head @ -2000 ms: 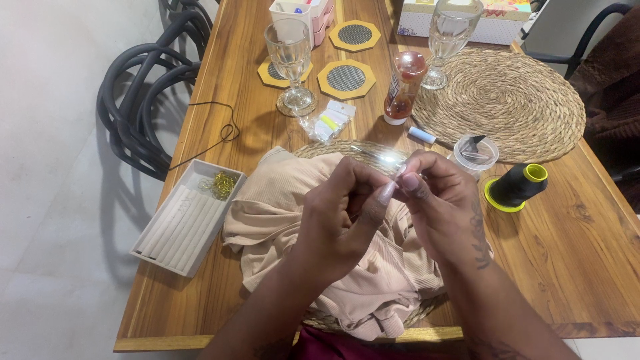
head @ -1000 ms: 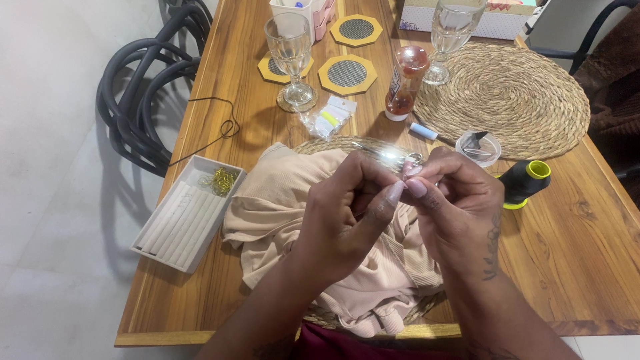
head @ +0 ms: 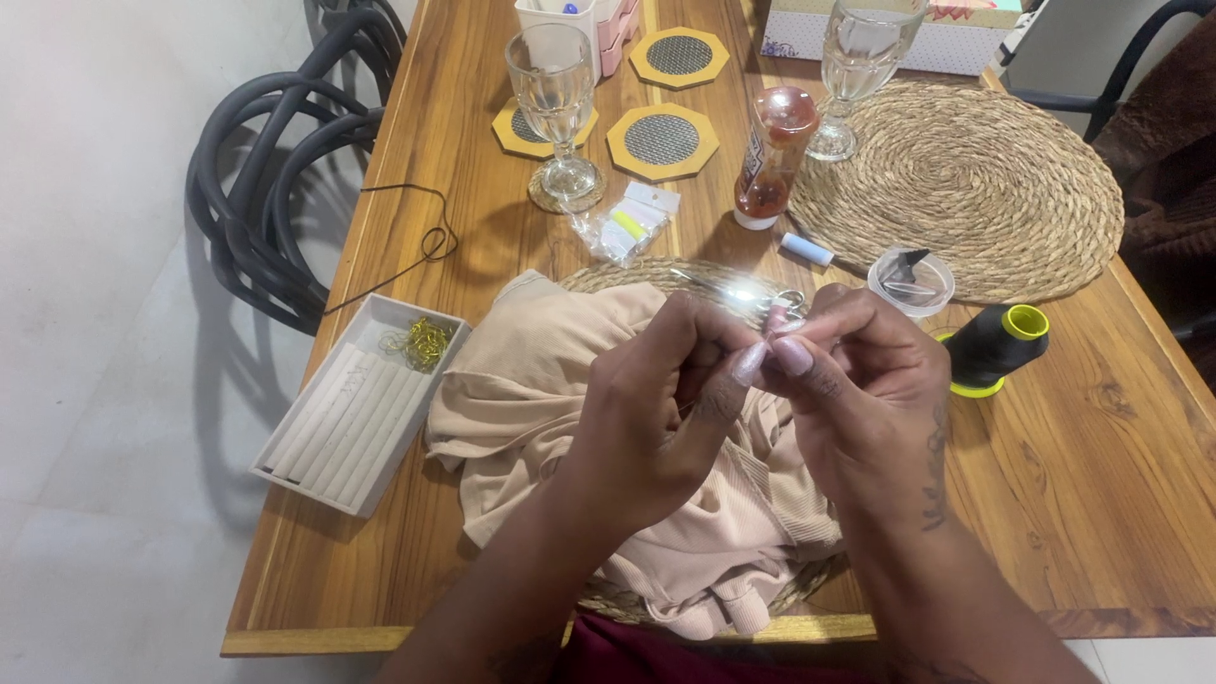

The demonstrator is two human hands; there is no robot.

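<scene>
My left hand (head: 665, 408) and my right hand (head: 855, 380) meet fingertip to fingertip above a crumpled beige ribbed garment (head: 541, 370). Thumb and forefinger are pinched on each side; what lies between them is too small to make out. Just beyond the fingertips, shiny metal scissors (head: 736, 288) rest on the woven mat under the garment. A black thread cone (head: 997, 351) stands right of my right hand, near a small clear round container (head: 910, 282) with a black-tipped item inside. To the left lies a white tray (head: 366, 404) of rolled pale sticks and gold-coloured pins.
Beyond the garment are a plastic packet (head: 627, 223), a light blue cylinder (head: 807, 249) and a reddish bottle (head: 774, 157). Glass goblets (head: 551, 85), octagonal coasters (head: 663, 142), a round woven placemat (head: 969, 190) and boxes stand farther back. A black cord (head: 404, 271) crosses the table's left edge.
Both hands stay together above the garment, with small shifts of the fingers. The black thread cone appeared tilted one second ago and its yellow base shows more plainly now.
</scene>
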